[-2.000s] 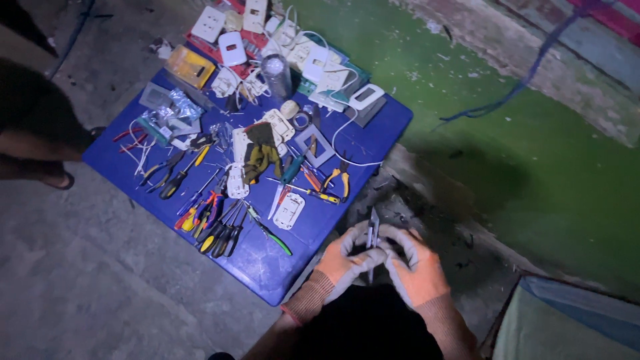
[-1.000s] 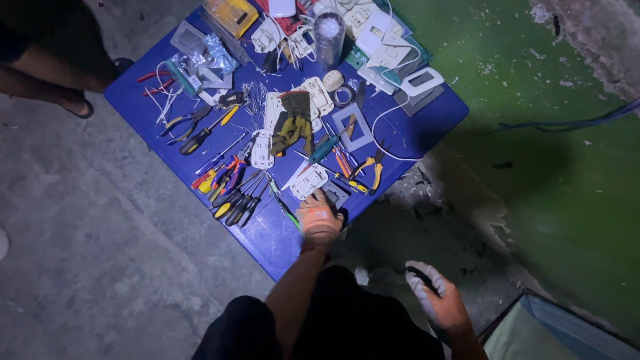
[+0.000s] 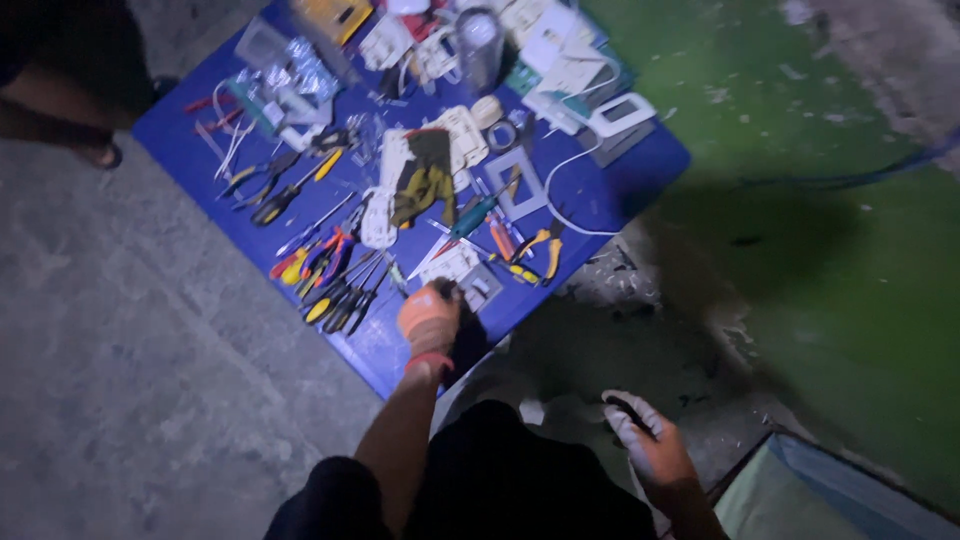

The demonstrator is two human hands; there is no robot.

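My left hand (image 3: 430, 311), in an orange work glove, is over the near part of the blue table. Its fingers curl by something dark; whether they hold it is unclear. A grey faceplate (image 3: 478, 287) lies just right of them, against a white socket plate (image 3: 450, 264). My right hand (image 3: 651, 439), gloved with pale fingers, is off the table at the lower right, closed around a small dark object (image 3: 630, 415). Black-and-yellow screwdrivers (image 3: 343, 306) lie left of my left hand. Yellow-handled pliers (image 3: 545, 247) and a green-handled screwdriver (image 3: 472, 218) lie beyond it.
The blue table (image 3: 367, 360) bears a fabric glove (image 3: 427, 180), a roll of tape (image 3: 501, 135), a clear cylinder (image 3: 478, 49), a white cable and more plates. Another person's leg and foot (image 3: 101, 154) are at the left. A green surface is at the right.
My hands were together off the table's near edge, holding a thin object, and have parted. The left went to the table, and since then has shifted slightly off the grey faceplate.
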